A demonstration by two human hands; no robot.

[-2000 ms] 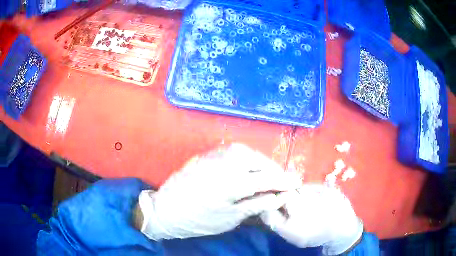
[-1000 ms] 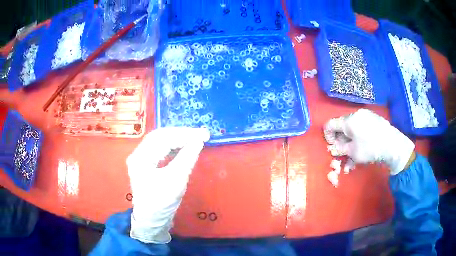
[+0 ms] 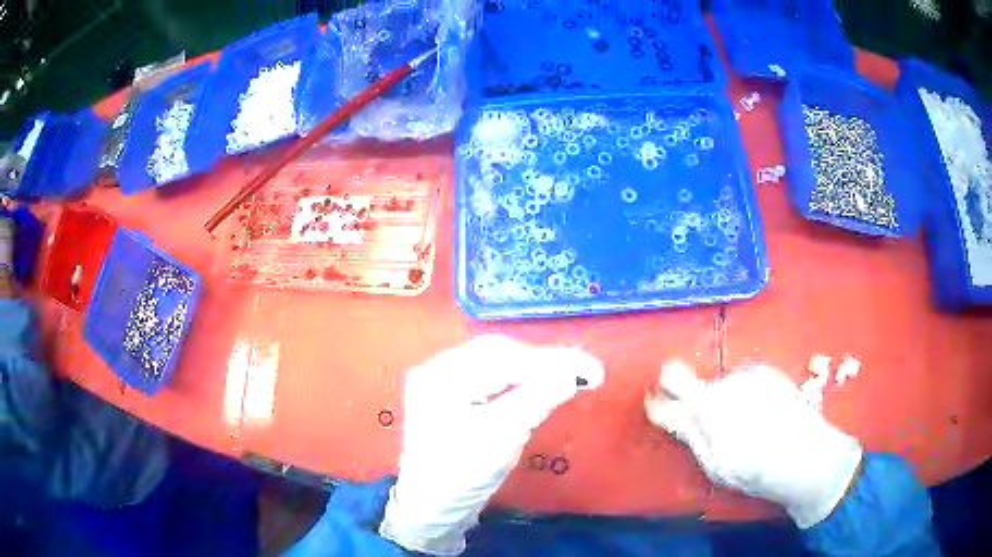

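Note:
My left hand (image 3: 468,435), in a white glove, is above the red table with thumb and forefinger pinched; a small dark bit shows at its fingertips. My right hand (image 3: 761,435), also gloved, is just to the right, its fingertips together around a small whitish piece that is hard to make out. The hands are apart. Several small white plastic parts (image 3: 844,370) lie on the table beyond my right hand. Dark O-rings (image 3: 560,466) lie near the table's front edge, with another O-ring (image 3: 386,418) left of my left hand.
A large blue tray (image 3: 611,309) with pale rings is ahead. A clear flat tray (image 3: 424,245) and a red-handled stick (image 3: 294,147) are left of it. A bin of metal parts (image 3: 851,169) is right. A red bin (image 3: 67,256) is far left, beside another person's blue sleeve (image 3: 16,359).
My right hand has moved from the white parts on the right toward my left hand. The view has turned left, bringing the red bin and another person's sleeve into sight.

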